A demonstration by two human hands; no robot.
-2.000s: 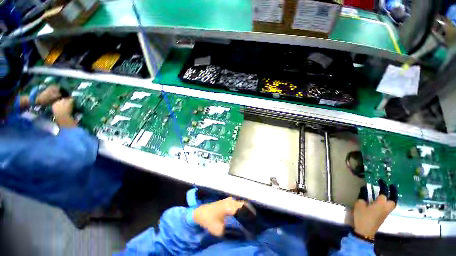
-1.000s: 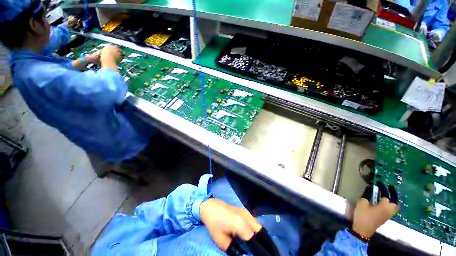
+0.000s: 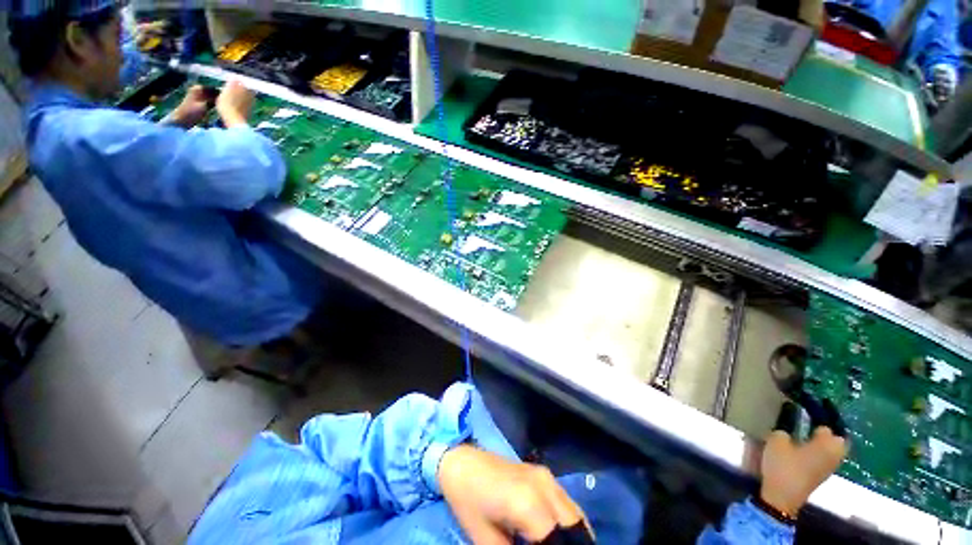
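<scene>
A green circuit board (image 3: pixel 885 394) with white patches lies on the conveyor at the right. My right hand (image 3: pixel 797 458), with black finger cots, rests at that board's left edge; its fingertips touch or overlap the board, and I cannot tell whether they grip it. My left hand (image 3: pixel 514 498) is low in front of my body, over my lap, away from the boards. Its black-covered fingertips are cut off by the lower edge, so its grip cannot be told. Another green board (image 3: pixel 469 229) lies on the conveyor left of the gap.
Bare conveyor bed (image 3: pixel 608 303) with dark rods shows between the boards. Behind the rail stand black bins (image 3: pixel 576 154) with silver, grey and yellow parts. A co-worker (image 3: pixel 160 202) works at the left. A blue coiled cord (image 3: pixel 446 160) crosses the view. Cardboard boxes (image 3: pixel 709 37) stand on the shelf.
The view has swung left, showing more of the co-worker and floor. My left hand has moved lower, its fingertips now cut off. My right hand stays at the right board's left edge.
</scene>
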